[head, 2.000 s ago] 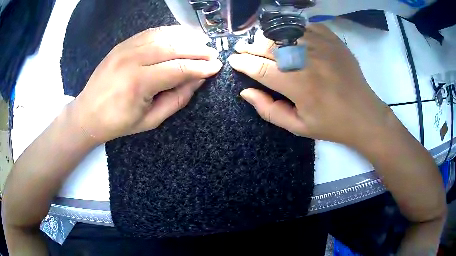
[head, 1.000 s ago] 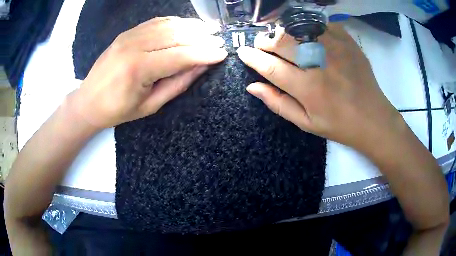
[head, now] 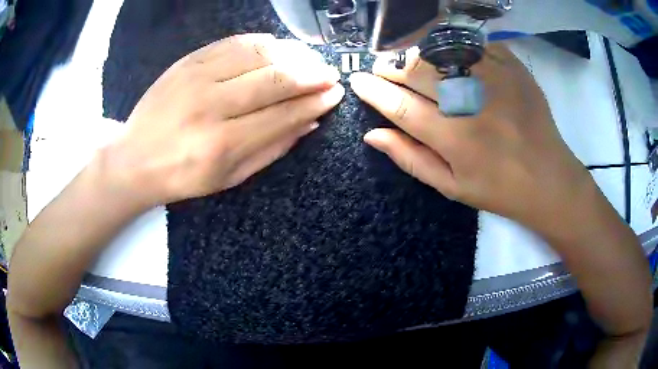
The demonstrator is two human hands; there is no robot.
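Note:
A dark, textured garment panel (head: 325,238) lies under the sewing machine and hangs over the table's front edge. My left hand (head: 216,119) lies flat on the panel, fingertips just left of the presser foot. My right hand (head: 469,130) lies on it with fingertips just right of the foot, the thumb lower on the cloth. The silvery two-toed presser foot (head: 351,62) is down between my fingertips. Neither hand visibly grips the cloth. Whether a separate pocket piece lies under my fingers cannot be told.
The white machine head (head: 299,18) is above the work. A grey tension knob (head: 460,94) hangs over my right hand. A ruler tape (head: 519,294) runs along the front table edge. A clear plastic scrap (head: 89,317) is below it at left. Dark cloth covers the lap.
The view has shifted, so the machine parts sit further right. My left hand's fingers are now flatter and closer together beside the foot. My right hand has kept its pose.

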